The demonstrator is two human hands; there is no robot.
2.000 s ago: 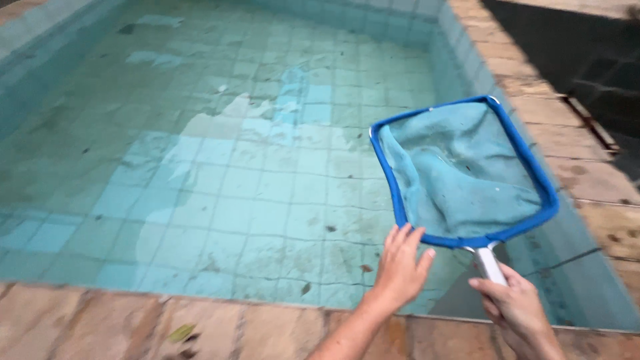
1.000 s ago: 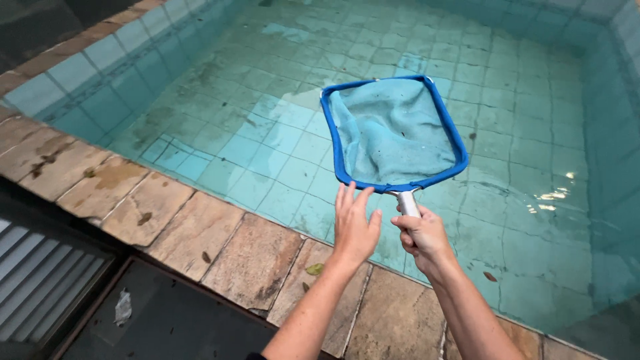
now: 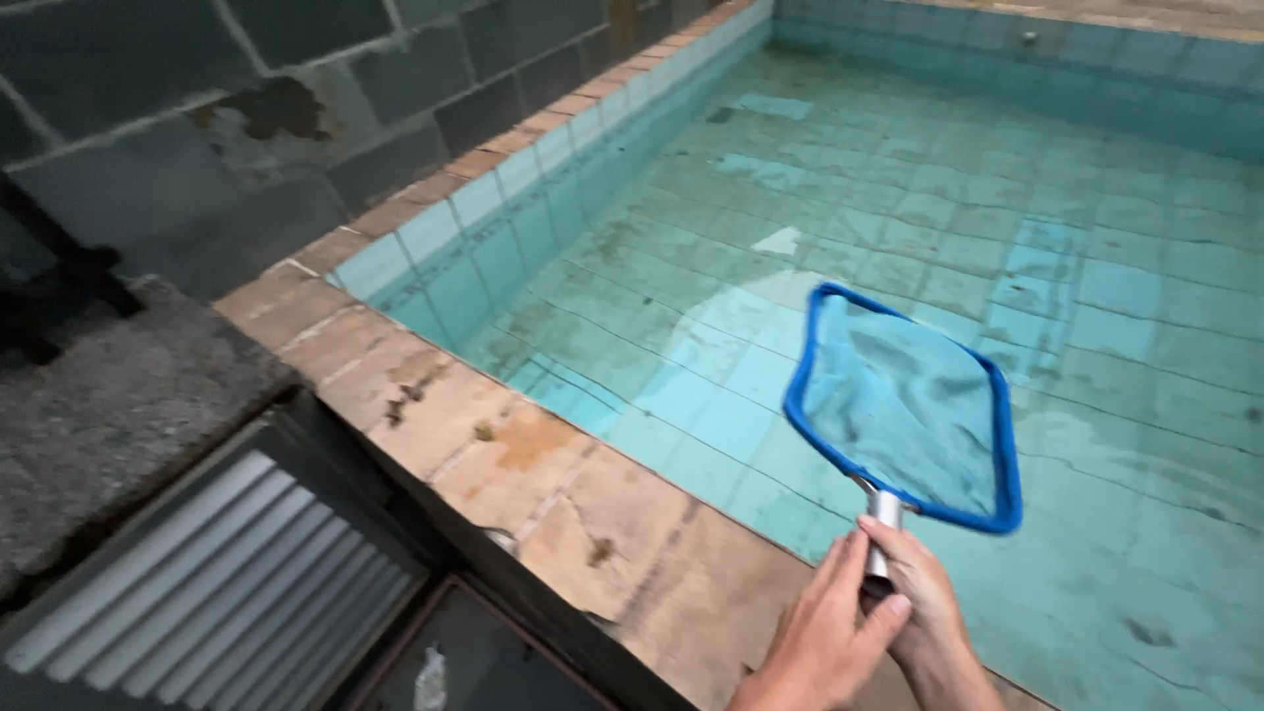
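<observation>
A pool skimmer net (image 3: 904, 405) with a blue frame and a light blue mesh is held up over the water, in front of me. Its short metal handle socket (image 3: 879, 543) points down toward me. My right hand (image 3: 923, 592) is closed around this socket from the right. On its left side my left hand (image 3: 834, 622) rests against the socket and the right hand, fingers together and thumb across the lower end. Whether the left fingers grip the metal is not clear. Both hands are above the near stone edge of the pool.
The tiled pool (image 3: 711, 385) spreads ahead and right, bordered by stone coping (image 3: 553, 494) with dead leaves. A dark block wall (image 3: 395, 109) rises at the left. At lower left are a ribbed metal panel (image 3: 197, 583), a dark recessed surface and a rough concrete ledge (image 3: 128, 425).
My left hand has moved from the net's frame to the metal socket, beside my right hand. The net has turned and tilts differently. The view has swung to the left.
</observation>
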